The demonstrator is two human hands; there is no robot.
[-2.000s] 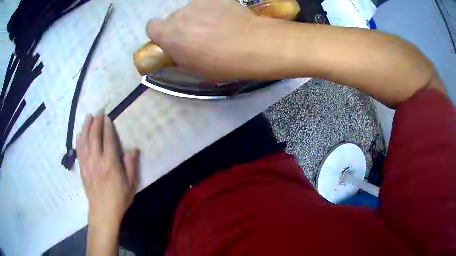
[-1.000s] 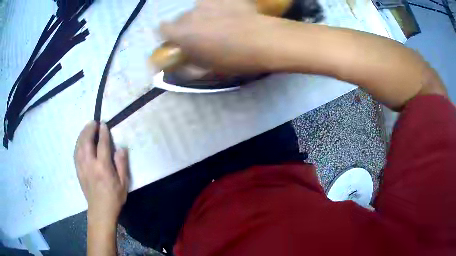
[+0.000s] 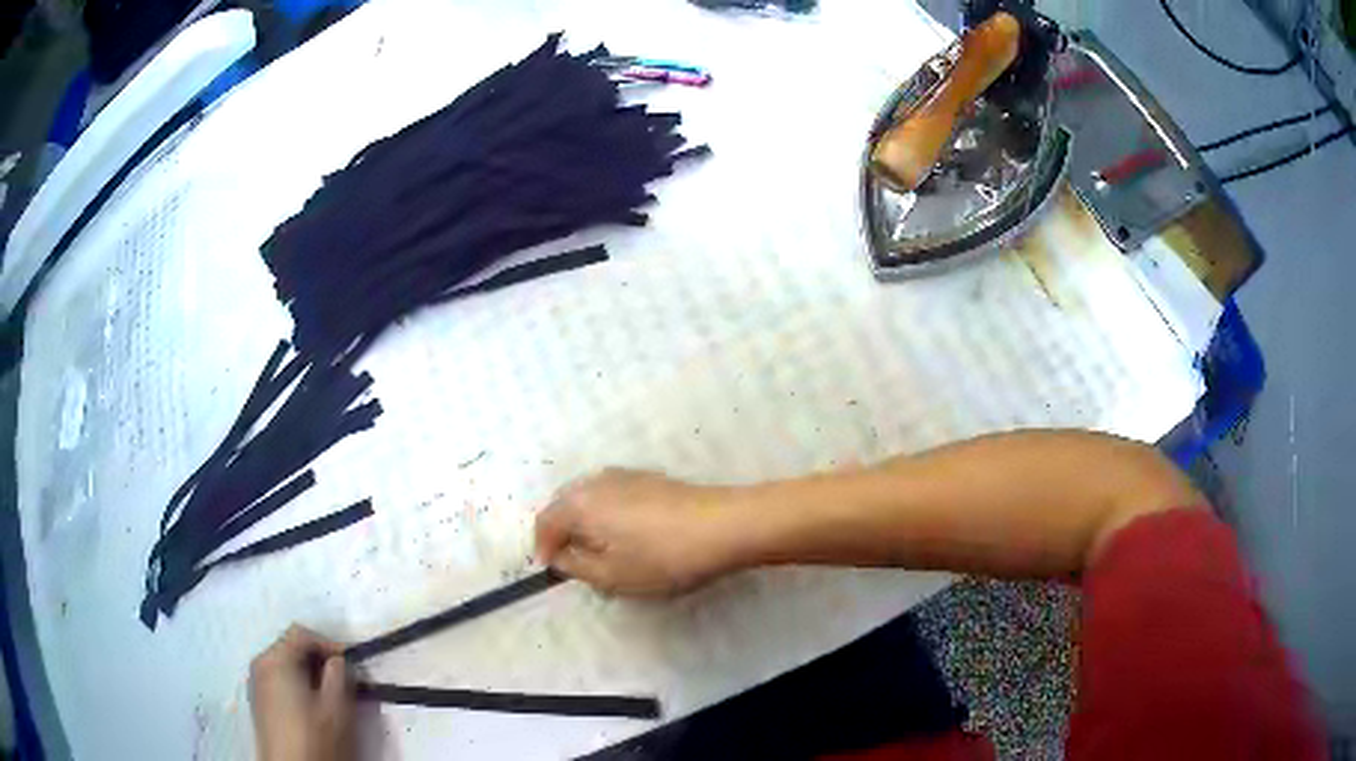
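A dark fabric strip pair [image 3: 461,611] lies as a sideways V near the table's front edge. My left hand [image 3: 302,696] holds its joined corner, which the fingers hide. My right hand [image 3: 632,532] pinches the far end of the upper arm of the V. The lower arm lies loose on the cloth, its end pointing right. The steam iron [image 3: 967,171] stands untouched at the back right, its wooden handle on top and its tip towards me, beside and partly by the grey iron rest [image 3: 1138,164].
A large pile of dark strips [image 3: 476,193] lies at the back left, with a smaller bundle [image 3: 253,483] nearer me. A small pink and blue pen-like thing [image 3: 662,72] lies behind the pile. Black cords [image 3: 1279,156] run at the right. The white ironing cloth [image 3: 833,372] covers the table.
My right hand has let go of the iron, now at the back right, and grips a strip end. The loose arm has swung round to point right. The view takes in more of the table.
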